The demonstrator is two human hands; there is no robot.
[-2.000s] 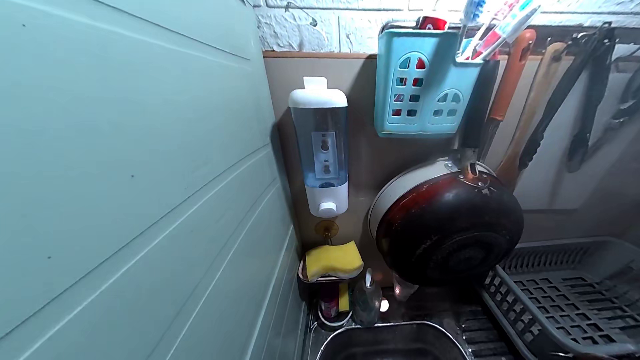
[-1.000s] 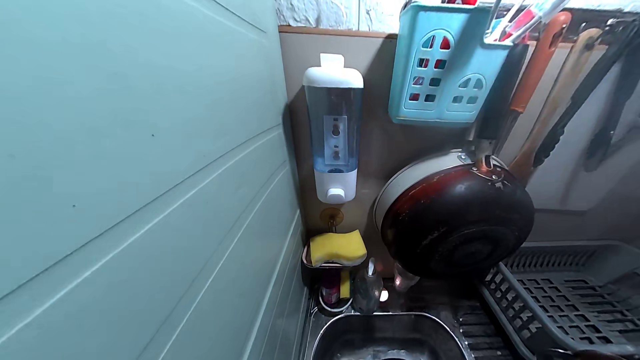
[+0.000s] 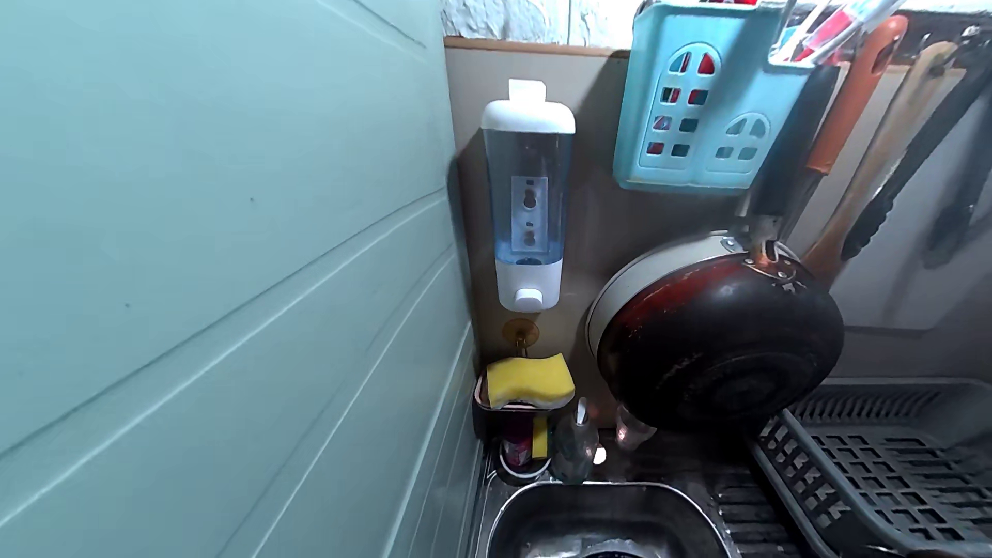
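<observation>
Neither of my hands shows in the head view. A wall-mounted soap dispenser [image 3: 529, 194] with a white lid and push button holds some bluish liquid. Below it, a yellow sponge [image 3: 530, 380] lies on top of a dark holder [image 3: 488, 422]. A clear pump bottle [image 3: 574, 448] stands beside the holder, behind the stainless steel sink [image 3: 612, 515]. Dark frying pans [image 3: 721, 341] hang at the right of the dispenser, under a light blue plastic basket [image 3: 701, 101] with toothbrush-like items in it.
A pale green panelled surface [image 3: 232, 271] fills the left side. At the lower right stands a grey dish rack [image 3: 891, 465] on the ribbed drainboard [image 3: 748, 508]. An orange-handled utensil [image 3: 856, 97], a wooden spatula [image 3: 883, 155] and black tongs [image 3: 922, 147] hang at the upper right.
The view has shifted slightly. Otherwise the dispenser, sponge, pans and basket keep their places, and no hand appears in any frame.
</observation>
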